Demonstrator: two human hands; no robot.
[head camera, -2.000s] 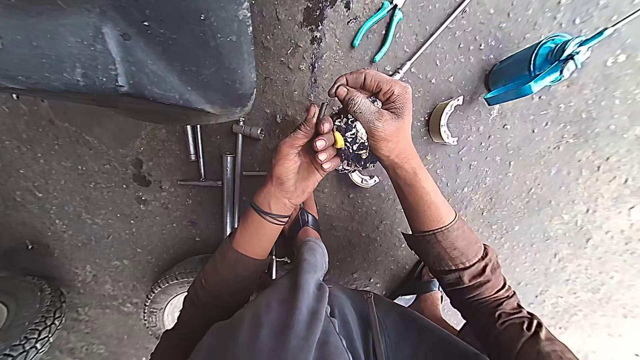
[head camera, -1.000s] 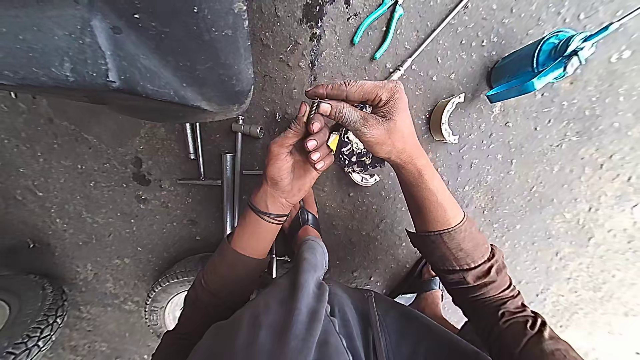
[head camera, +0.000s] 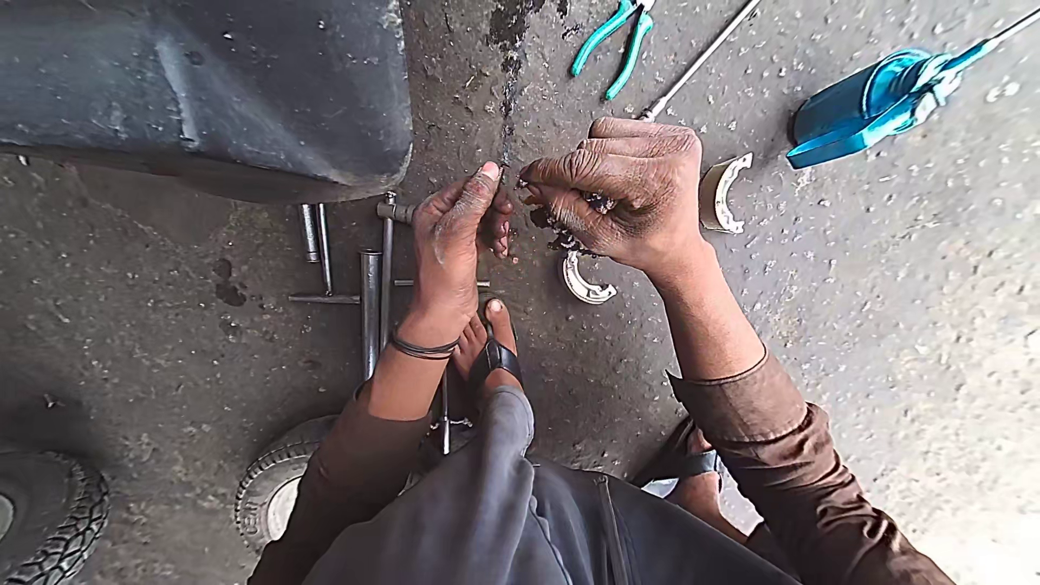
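My left hand (head camera: 463, 219) is raised left of the middle, thumb up and fingers curled, with a small dark piece at the thumb tip that is too small to name. Close to its right, my right hand (head camera: 634, 191) pinches its thumb and forefinger together and holds a dark patterned cloth (head camera: 565, 236), mostly hidden under the palm. Just below the cloth a curved brake shoe (head camera: 585, 280) lies on the ground. A second brake shoe (head camera: 723, 193) rests right of my right wrist.
Teal-handled pliers (head camera: 617, 49) and a long metal rod (head camera: 703, 61) lie at the top. A blue oil can (head camera: 869, 106) is at the right. Metal T-handle wrenches (head camera: 370, 313) lie left of my foot. A dark vehicle body part (head camera: 203, 97) overhangs the upper left; tyres (head camera: 272, 496) are at the lower left.
My hands were together around a small dark rod-like piece and are now slightly apart. The yellow item seen beside my left fingers earlier is out of sight.
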